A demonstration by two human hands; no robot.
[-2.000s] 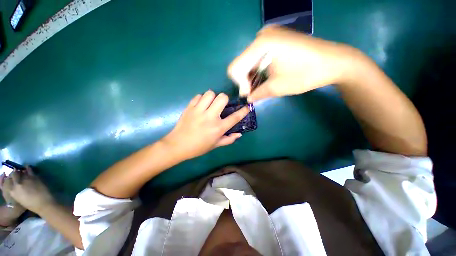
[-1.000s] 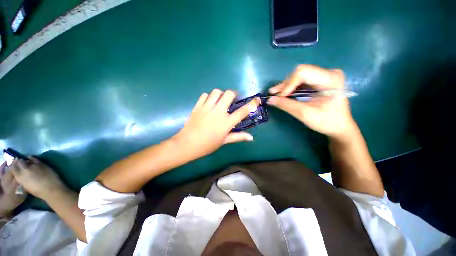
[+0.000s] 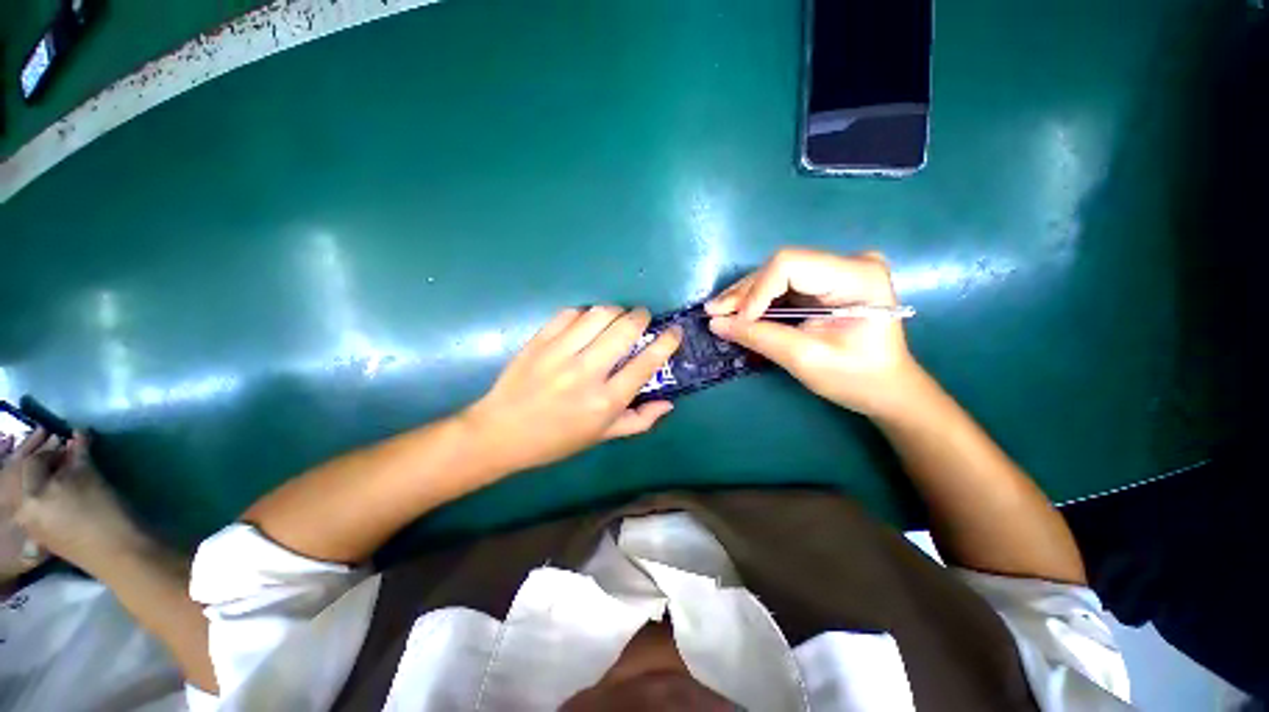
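A small dark handset body (image 3: 707,359) lies slightly tilted on the green surface, with white and blue marks near its left end. My left hand (image 3: 564,383) holds that left end, with fingers over it and the thumb along its near edge. My right hand (image 3: 821,327) holds a slim pale tool (image 3: 877,313) like a pen, its rear end pointing right. The fingertips are at the upper right part of the handset. The tool's tip is hidden by the fingers or too small to tell.
A smartphone (image 3: 867,91) lies beyond my right hand on the green bench (image 3: 529,167). A worn pale strip (image 3: 181,77) curves at upper left, with a small dark handset (image 3: 42,63) beyond it. Another person's hands (image 3: 56,487) hold a dark device at the left edge.
My right hand came down from beside the smartphone to the handset, holding the tool level. My left hand has shifted back towards the handset's left end, showing more of it.
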